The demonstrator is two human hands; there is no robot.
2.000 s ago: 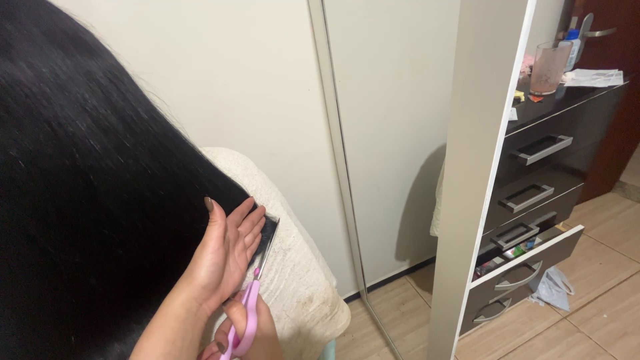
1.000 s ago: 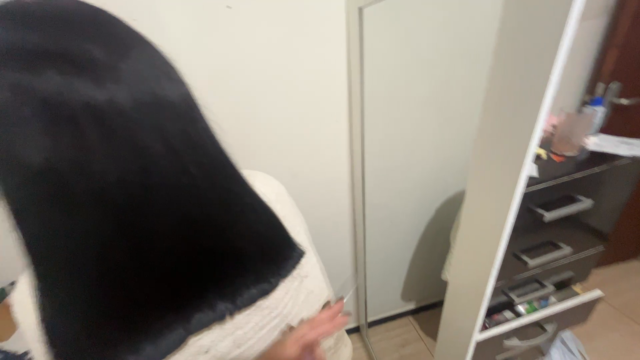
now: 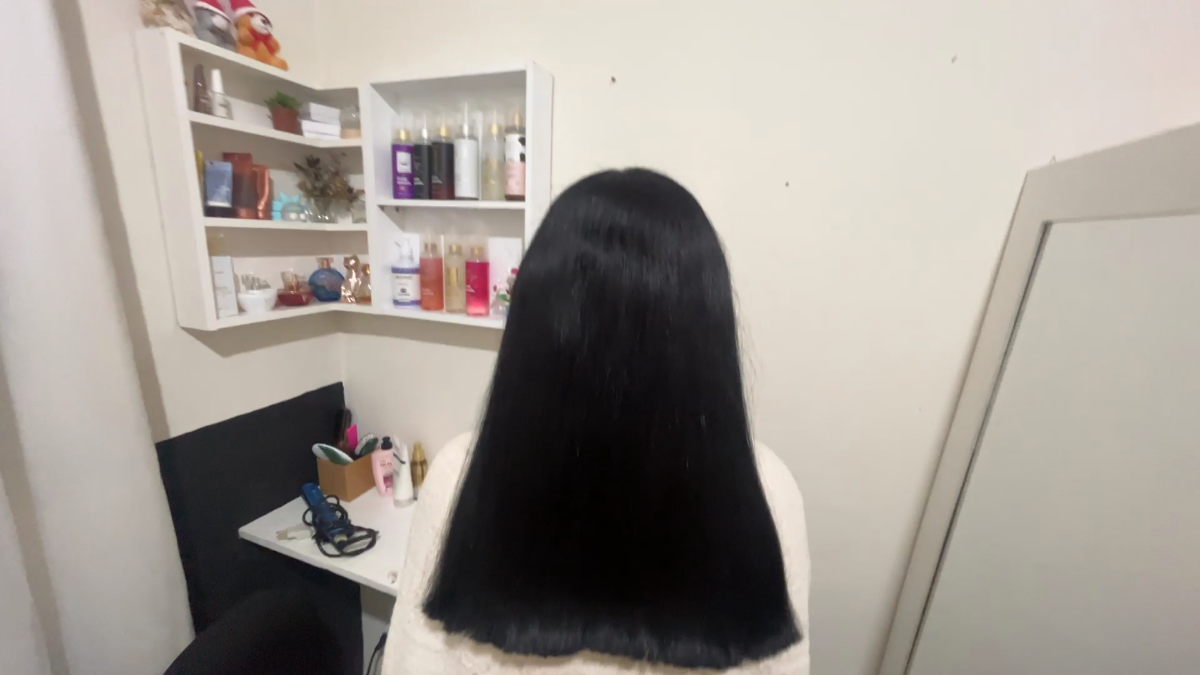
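Observation:
Long, straight black hair [image 3: 619, 422] hangs down the back of a person who faces the wall, in the middle of the view. Its lower edge lies across the person's cream fleecy top [image 3: 787, 516] in a nearly level line, slightly uneven near the bottom. Neither my left hand nor my right hand is in the frame, so what they hold is hidden. The scissors are out of sight too.
White wall shelves [image 3: 450, 203] with bottles stand at the upper left. Below, a white table [image 3: 281, 532] bears a blue corded styling tool [image 3: 323, 511] and a cardboard box [image 3: 347, 476] with brushes. A framed mirror [image 3: 1078, 422] leans at the right; a black chair back [image 3: 272, 628] is at the lower left.
The view has swung left and up. Both hands, seen two seconds ago at the hair ends with pink-handled scissors, have left the view. The hair now hangs untouched by any visible hand.

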